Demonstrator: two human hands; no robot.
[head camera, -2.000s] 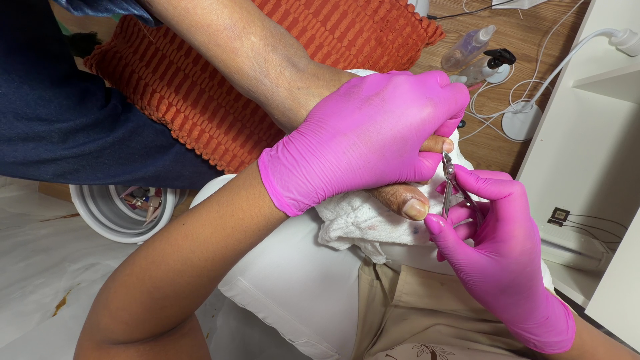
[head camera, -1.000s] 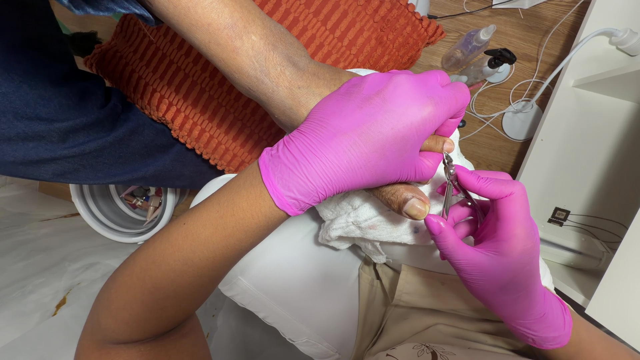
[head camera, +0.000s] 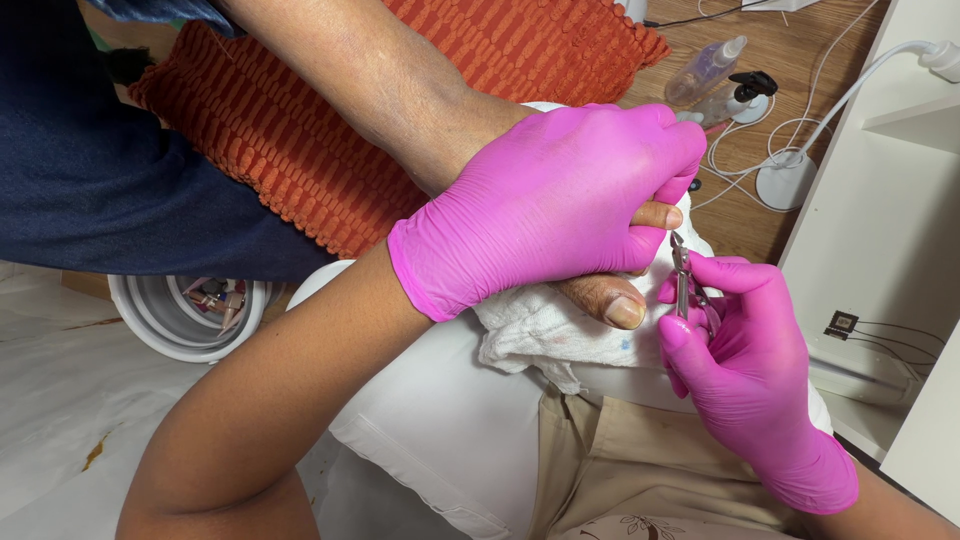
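My left hand, in a pink glove, lies over another person's hand and grips one of its fingers, whose nail shows past my fingertips. That person's thumb points toward my right hand. My right hand, gloved in pink too, holds metal cuticle nippers between thumb and fingers, their tips just below the gripped fingertip. Whether the tips touch skin cannot be told. A white towel lies under the other person's hand.
An orange textured cushion supports the person's forearm. Pump and spray bottles stand on the wooden surface beside white cables. A white shelf unit is at right. A white bucket with small items stands at lower left.
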